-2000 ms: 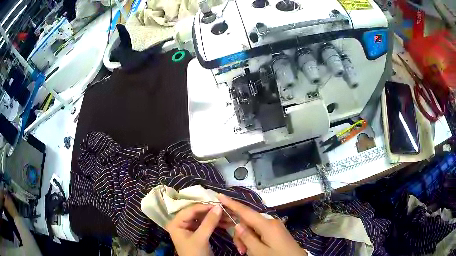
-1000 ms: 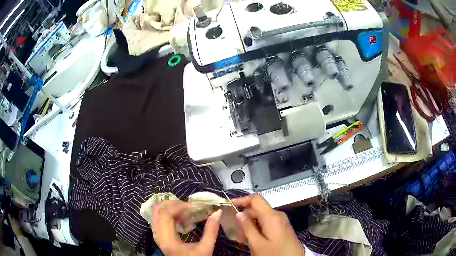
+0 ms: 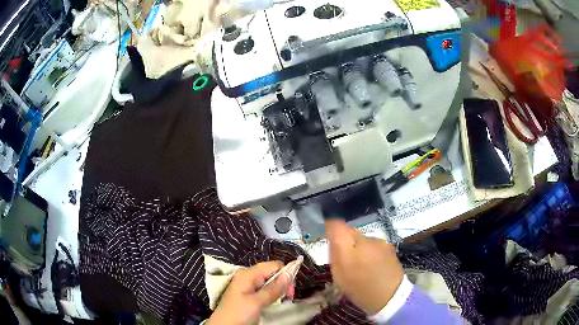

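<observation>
The striped garment piece (image 3: 159, 244) lies bunched on the dark cover and runs down below my hands. A beige fabric part (image 3: 218, 276) joins it at the bottom centre. My left hand (image 3: 247, 293) pinches a narrow beige edge of this part between thumb and fingers. My right hand (image 3: 365, 266) is blurred, raised at the table's front edge just below the overlock machine (image 3: 381, 152). Its fingertips overlap the machine's lower front plate, and I cannot tell if it holds anything. The thread snips (image 3: 416, 170) lie right of that plate.
The mobile phone (image 3: 487, 143) lies on beige cloth at right, beside red-handled scissors (image 3: 524, 120) and an orange-red bag (image 3: 533, 60). A blue crate (image 3: 533, 219) and more striped cloth (image 3: 444, 266) are below the table edge. Beige pieces (image 3: 184, 25) lie behind.
My right hand has left the beige edge and moved up and right towards the machine. My left hand still pinches the beige part. The view has shifted, so the machine appears further left.
</observation>
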